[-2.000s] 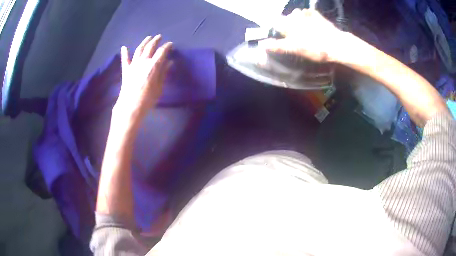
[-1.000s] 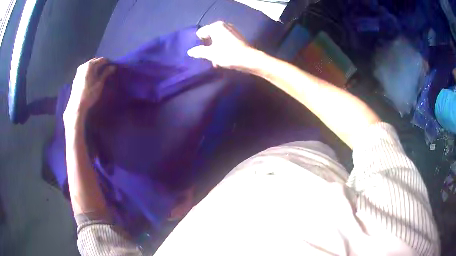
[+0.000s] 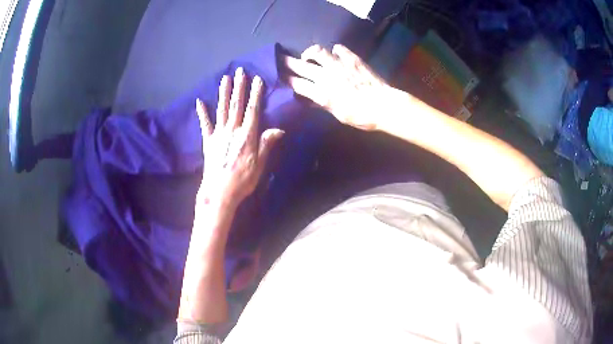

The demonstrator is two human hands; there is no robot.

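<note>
A vivid purple garment (image 3: pixel 154 141) lies on the padded pressing table (image 3: pixel 195 47), with loose folds hanging over the table's near left side. My left hand (image 3: pixel 232 141) lies flat on the garment with its fingers spread. My right hand (image 3: pixel 343 84) is at the garment's far right corner, with thumb and fingers pinching the cloth edge there. The fingertips of my right hand are partly hidden by the cloth.
A white paper (image 3: pixel 355 5) lies at the table's far edge. A striped carton (image 3: pixel 440 74) stands beside the table on the right. Whitish polybags (image 3: pixel 538 80) and shiny bagged blue pieces (image 3: pixel 573 131) lie further right. A pale curved bar (image 3: pixel 21 87) is at the far left.
The iron left my right hand and the view by one second ago. Since then my left hand moved right from the cloth's left edge and flattened; my right hand moved slightly right.
</note>
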